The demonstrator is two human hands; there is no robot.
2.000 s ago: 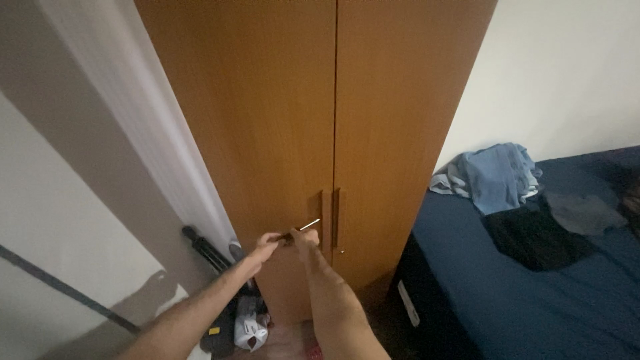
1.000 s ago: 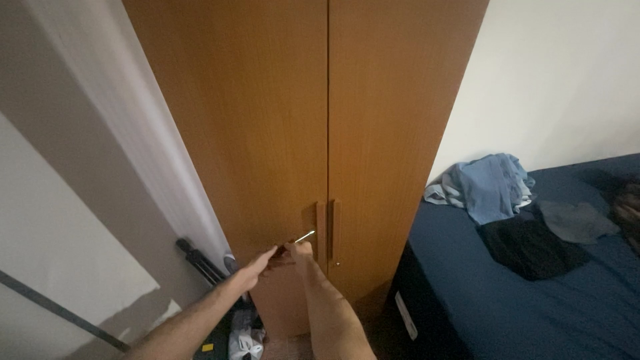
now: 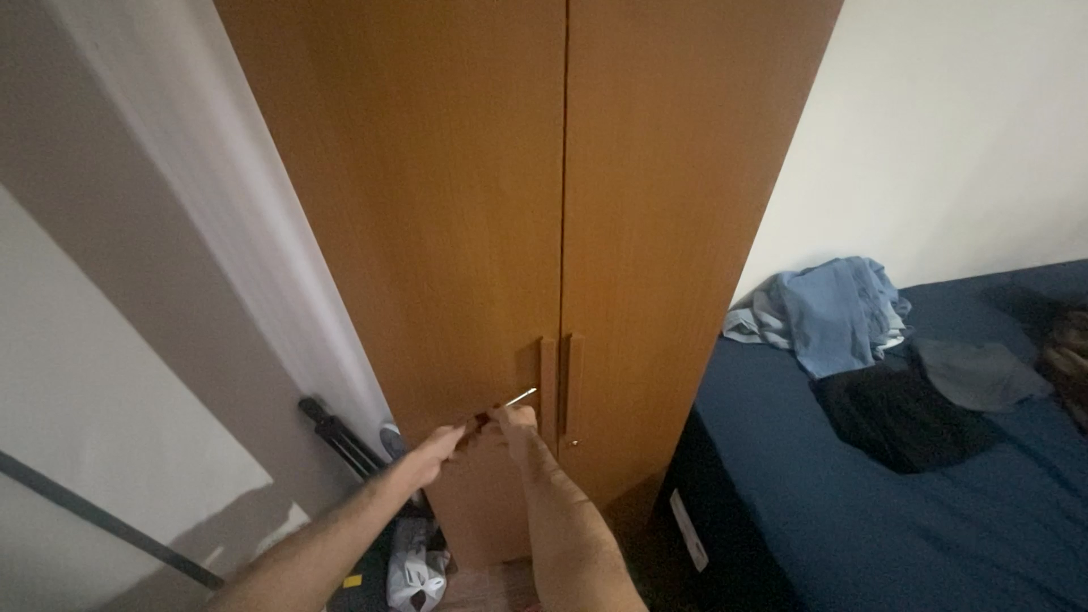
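A screwdriver (image 3: 520, 397) with a thin bright metal shaft points up and right, its tip close to the left door handle (image 3: 547, 391) of a wooden wardrobe (image 3: 425, 195). My right hand (image 3: 515, 422) is closed around the tool near the base of the shaft. Behind it, lower left, my left hand (image 3: 442, 449) is at the dark handle end; its fingers are blurred, so its grip is unclear. Beside the left handle is the right door handle (image 3: 574, 382), with a small lock (image 3: 575, 443) below it. Both wardrobe doors are closed.
Right of the wardrobe stands a bed with a dark blue sheet (image 3: 816, 476), holding blue clothing (image 3: 837, 310), a black garment (image 3: 905, 421) and a grey one (image 3: 982, 374). At left, a folded black tripod (image 3: 340, 433) leans near a white plastic bag (image 3: 416, 569) on the floor.
Both hands remain together at the screwdriver in front of the left door. The left hand's fingers looked more extended one second ago. The wardrobe doors stay closed.
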